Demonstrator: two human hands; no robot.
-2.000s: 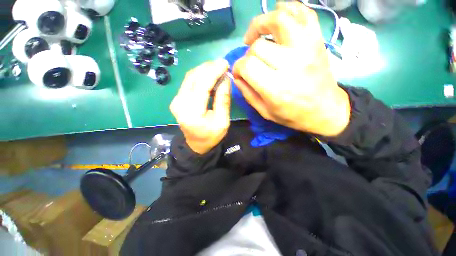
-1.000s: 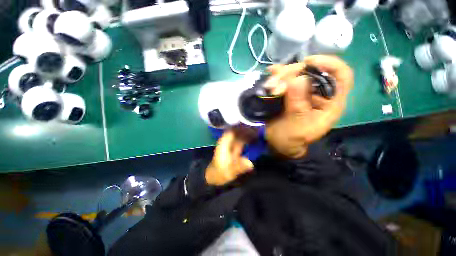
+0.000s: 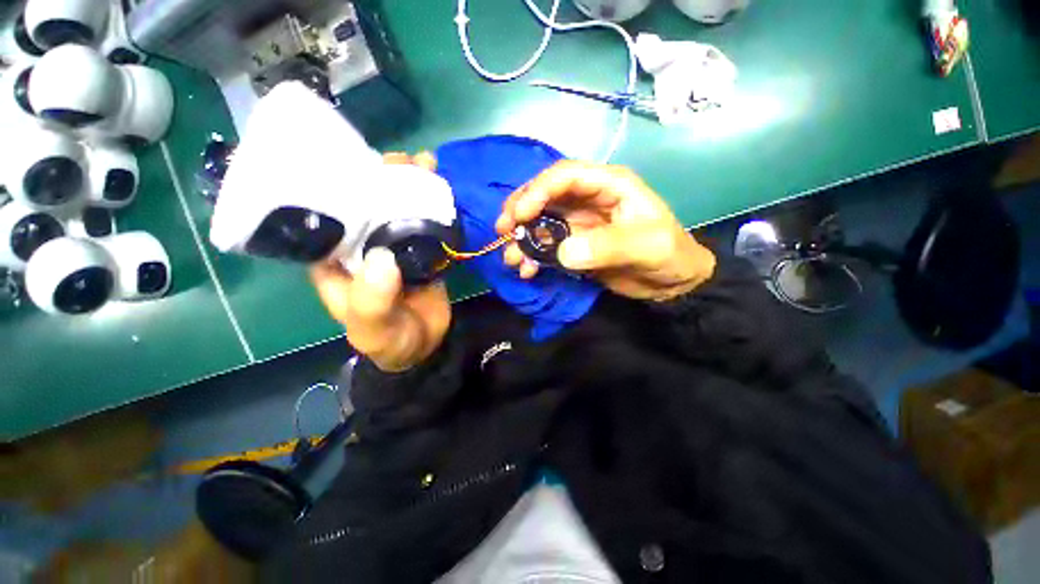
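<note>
A white dual-lens camera (image 3: 314, 171) is tilted above the bench's front part. My left hand (image 3: 382, 302) holds it from below, with the thumb by the open dark end of the round head. Thin yellow and red wires (image 3: 485, 248) run from that opening to a small round black part (image 3: 541, 237). My right hand (image 3: 616, 234) holds this black part between thumb and fingers. A crumpled blue cloth (image 3: 508, 171) lies on the bench edge behind and below the wires.
Several white cameras with black faces (image 3: 80, 274) are grouped at the left. A grey-white fixture (image 3: 342, 57) stands at the back left. A looped white cable (image 3: 498, 75), a thin blue-tipped tool and a white lump (image 3: 690, 80) lie on the green bench (image 3: 798, 126). Stools (image 3: 956, 268) stand below.
The blue cloth has gone from my hands to the bench edge. The camera is now in my left hand, further left. My right hand has drawn the black part away from the head, and wires show between.
</note>
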